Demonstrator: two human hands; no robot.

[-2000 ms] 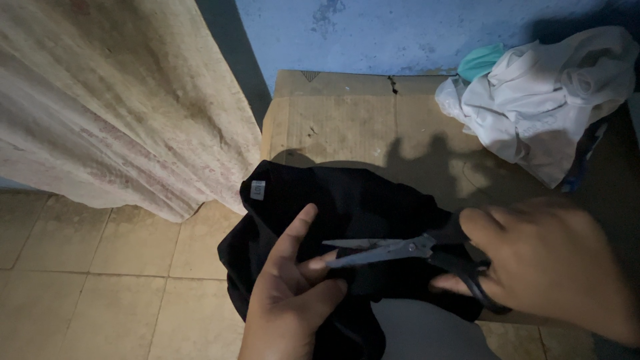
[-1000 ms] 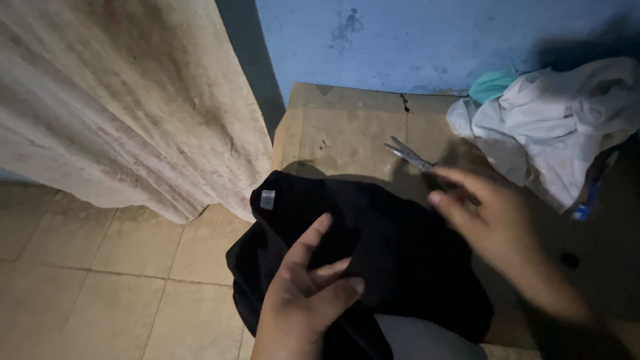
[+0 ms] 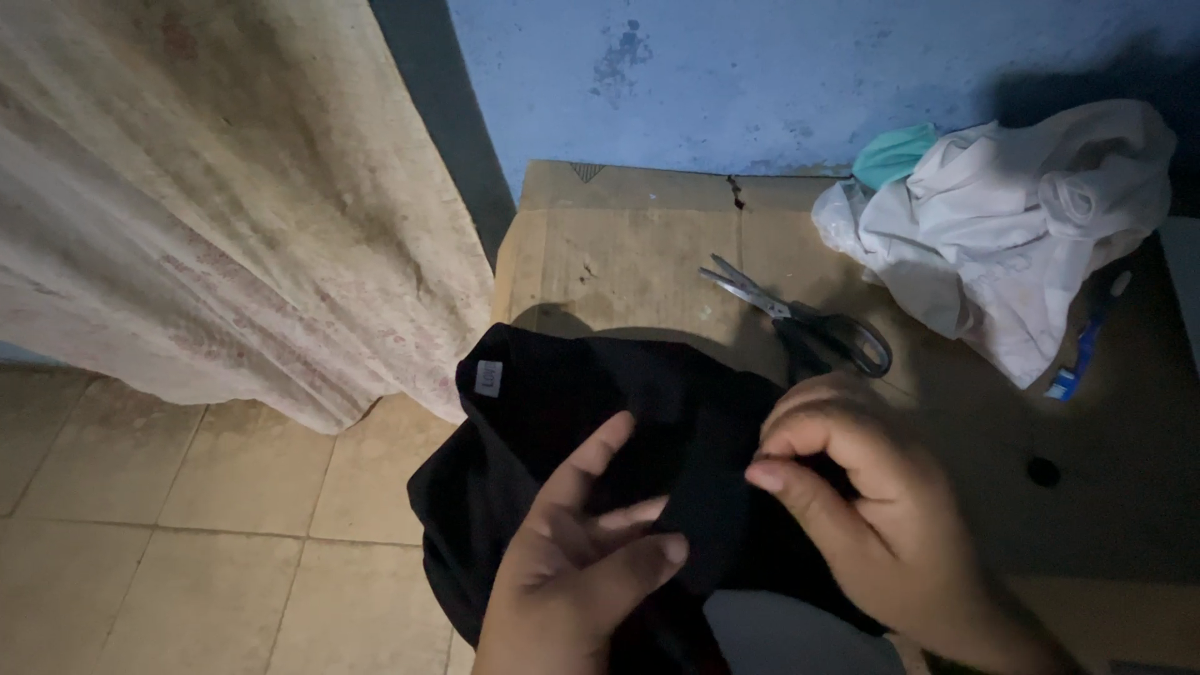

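Note:
A black cloth garment (image 3: 600,384) with a small pale label near its upper left corner lies under both my hands. My left hand (image 3: 581,553) rests at its lower middle, the thumb pressing a fold of the black fabric against the fingers, with the index finger stretched out. Over the garment's right part is my right hand (image 3: 853,506), its thumb and index fingertip pinched together; whether thread or fabric is between them is too dark to tell. Scissors with black handles (image 3: 787,314) lie with blades slightly apart on the cardboard, just beyond my right hand.
The cardboard surface (image 3: 647,253) reaches back to a blue wall (image 3: 750,84). White cloth (image 3: 994,234) and a turquoise item (image 3: 893,155) lie at the right, near a blue toothbrush (image 3: 1083,352). A small dark round thing (image 3: 1042,472) is lower right. A curtain (image 3: 244,206) hangs left.
My right hand held the scissors over the garment, then moved them back onto the cardboard. It has let them go and returned to the black fabric. My left hand has stayed on the garment.

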